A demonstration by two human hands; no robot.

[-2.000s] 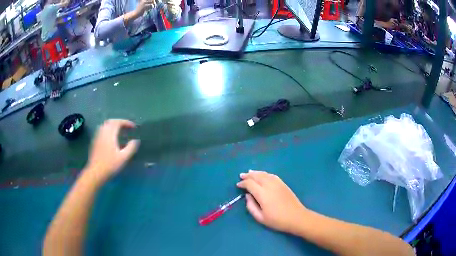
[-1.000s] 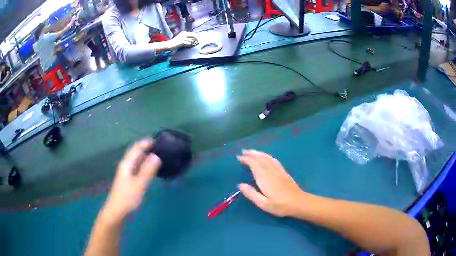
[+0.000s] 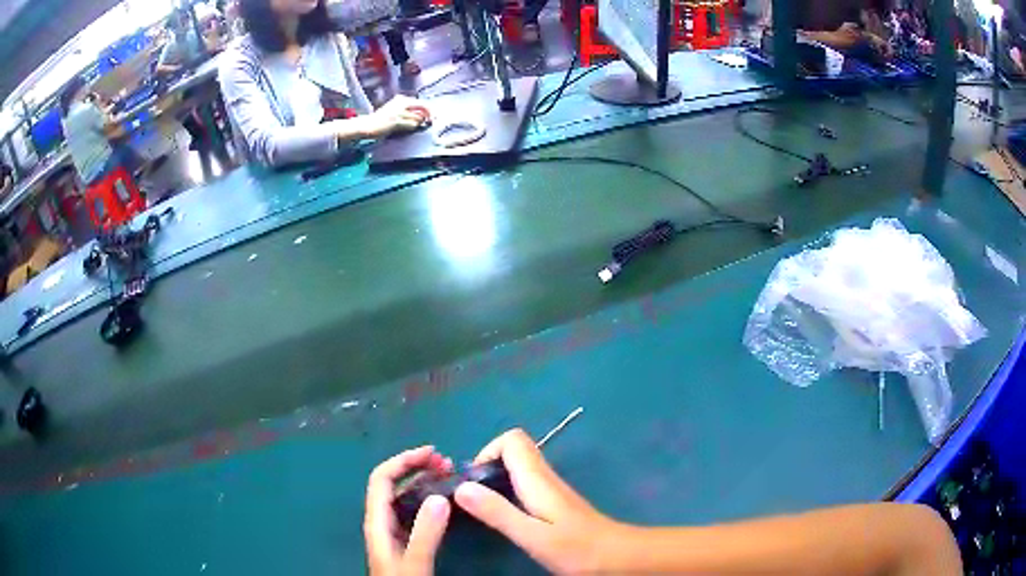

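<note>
A black housing [image 3: 459, 482] is between my hands low in the middle of the view, over the blue-green bench. My left hand [image 3: 406, 509] holds its left side. My right hand [image 3: 533, 503] grips its right side, thumb on top. The inside of the housing cannot be made out. The thin silver shaft of the screwdriver [image 3: 561, 426] sticks out beyond my right hand; its red handle is hidden. I cannot tell if the screwdriver is held or lies on the bench.
A crumpled clear bag [image 3: 865, 306] lies at the right by the blue bin [image 3: 980, 421]. A coiled black cable [image 3: 642, 243] and dark housings [image 3: 122, 322] are on the green conveyor [image 3: 371, 264]. Across the line, a person sits by a flat dark stand [image 3: 491, 141].
My left hand has brought a black housing from the conveyor to the bench in front of me. My right hand has moved left and down and now grips it too.
</note>
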